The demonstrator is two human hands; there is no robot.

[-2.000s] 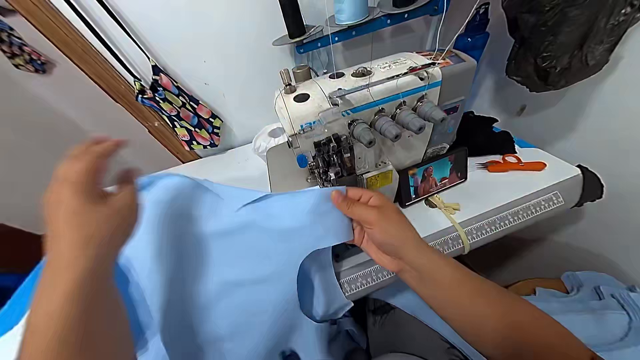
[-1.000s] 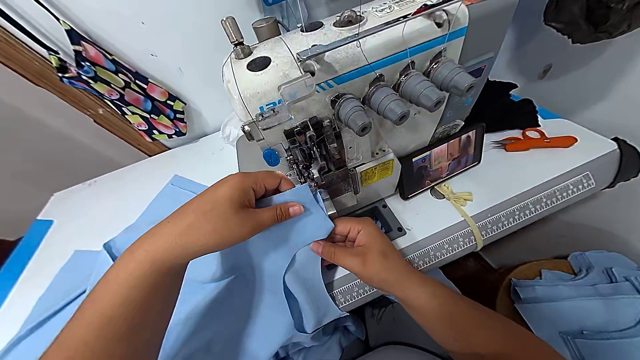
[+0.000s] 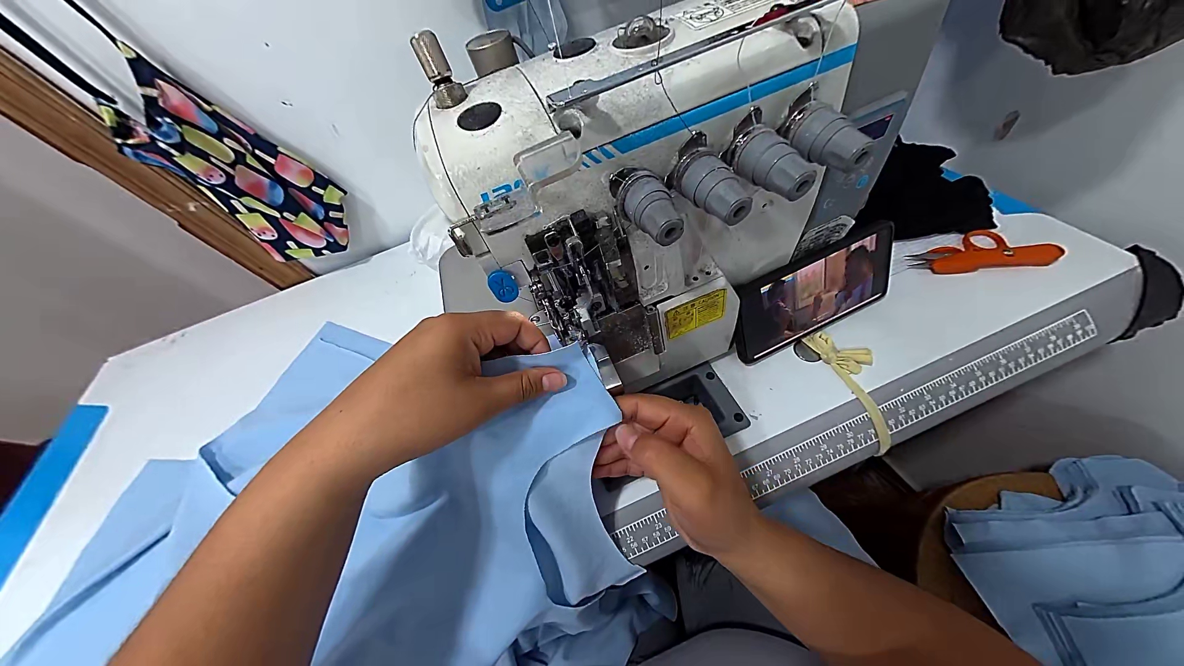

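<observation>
A light blue fabric piece (image 3: 444,527) spreads over the table's front and hangs down toward the lap. Its upper edge lies at the presser foot area of a white overlock sewing machine (image 3: 592,287). My left hand (image 3: 462,388) pinches that edge between thumb and fingers, just left of the foot. With thumb and fingertips, my right hand (image 3: 671,458) grips the fabric's right corner, in front of the machine. Whether the edge is under the foot cannot be told. Some fingertips of both hands are hidden by the cloth.
A phone (image 3: 814,291) leans against the machine's right side. Orange thread snips (image 3: 994,257) and black cloth (image 3: 925,194) lie behind it. A yellow tie (image 3: 860,393) crosses the ruler tape (image 3: 990,384) on the table edge. Folded blue pieces (image 3: 1073,555) rest on a round stool at lower right.
My left hand, raised at the left two seconds ago, now holds the fabric edge beside the foot. The fabric's edge has come up to the machine. The view has moved closer to the machine.
</observation>
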